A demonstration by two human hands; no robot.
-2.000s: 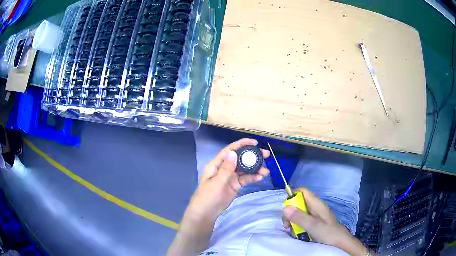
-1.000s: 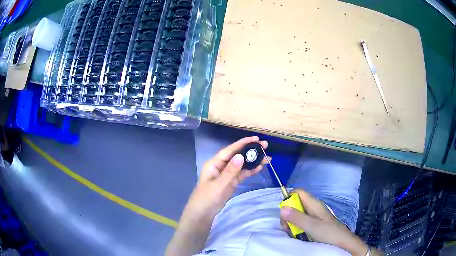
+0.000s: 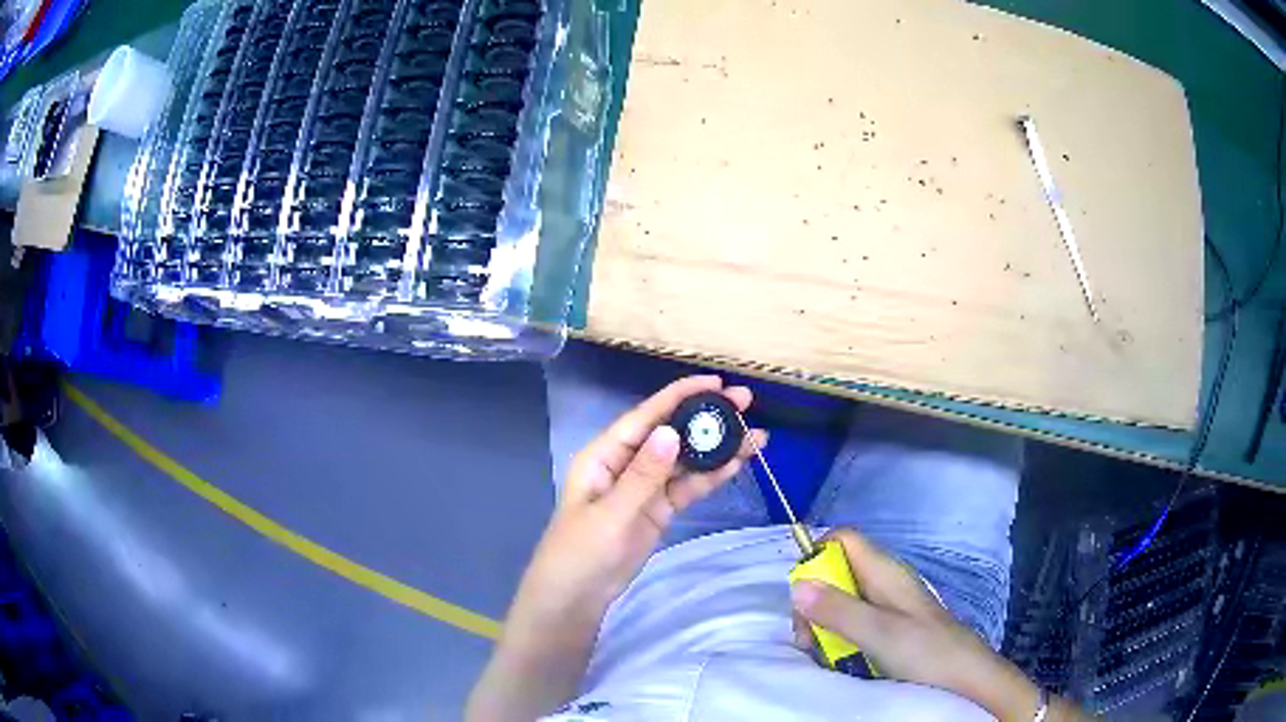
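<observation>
My left hand [image 3: 631, 473] holds a round black part [image 3: 707, 432] between thumb and fingers, its pale centre facing up, in front of the bench edge. My right hand [image 3: 891, 616] grips a yellow-handled hand tool [image 3: 829, 576]. The tool's thin metal shaft points up and left, and its tip is at the right rim of the black part; whether it touches is too small to tell. A clear blister tray [image 3: 543, 303] with rows of black parts stands on the bench at the left.
A tan work board [image 3: 762, 268] with tiny black scraps lies on the green bench. Slim pale tweezers or a blade [image 3: 1058, 219] lie on it. A white roll or cup [image 3: 130, 92] is left of the tray. A cable [image 3: 1210, 409] hangs at the right. A blue stool [image 3: 120, 339] stands lower left.
Compared with two seconds ago, the tool's tip has come to the black part's rim. The part was tilted a second ago and now faces up more, slightly higher in view.
</observation>
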